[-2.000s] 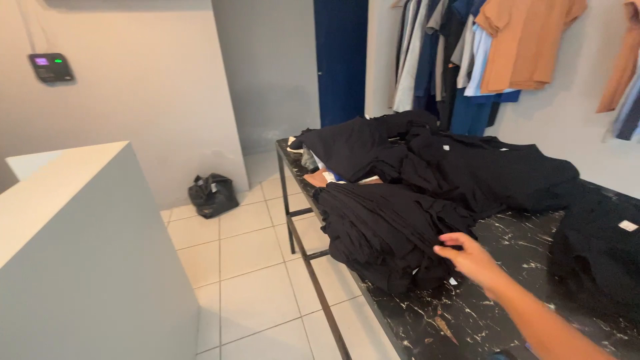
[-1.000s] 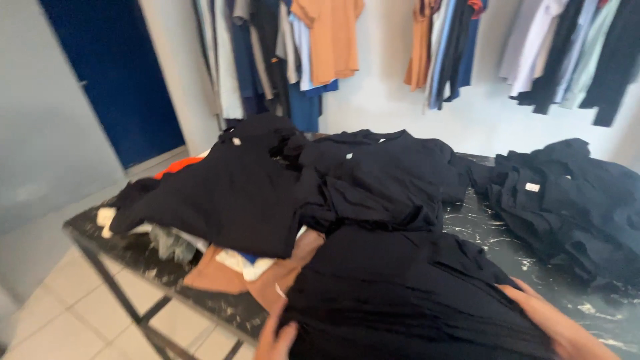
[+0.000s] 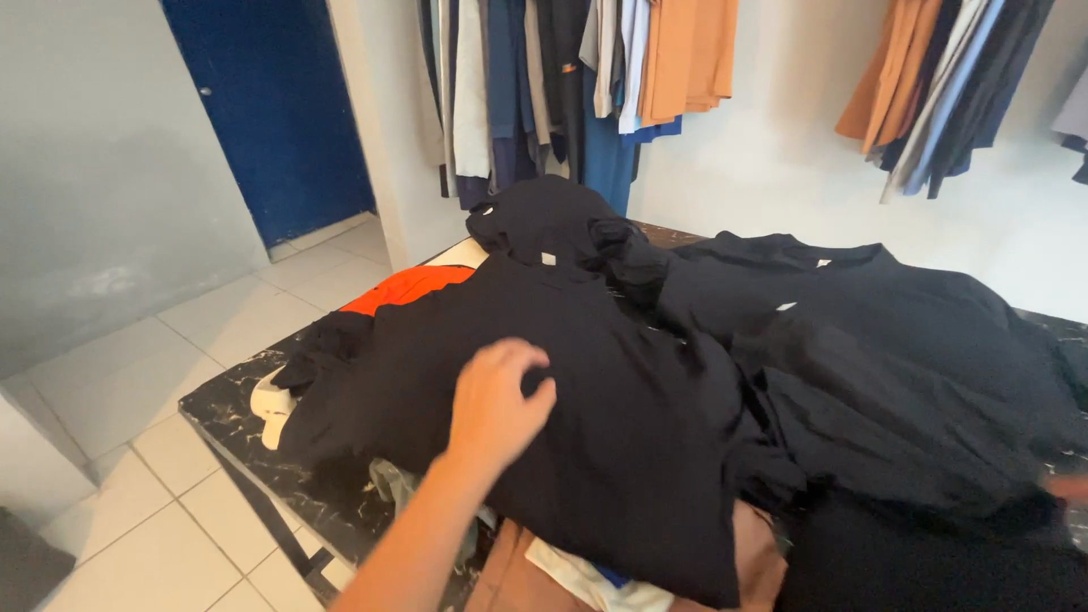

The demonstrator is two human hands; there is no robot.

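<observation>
Over a black T-shirt [image 3: 595,399] spread on the table is my left hand [image 3: 503,399], fingers curled and nothing seen in them; whether it touches the cloth is unclear. At the right edge, only a blurred bit of my right hand [image 3: 1067,490] shows beside dark cloth. Another black T-shirt [image 3: 884,340] with a small white mark lies to the right. A bunched black garment [image 3: 544,217] rests behind. Dark cloth [image 3: 926,557] fills the lower right. Brown fabric [image 3: 501,574] and white fabric [image 3: 565,569] stick out from under the near shirt.
The black marble-patterned table [image 3: 246,404] has its left corner beside the tiled floor [image 3: 161,518]. A cream cap [image 3: 272,412] and orange cloth [image 3: 408,287] lie near that edge. Clothes [image 3: 501,93] hang along the wall behind, left of which is a blue door [image 3: 276,110].
My left hand has moved off the dark cloth in front and is now over the spread T-shirt. My right hand has gone almost out of view at the right. The view has shifted.
</observation>
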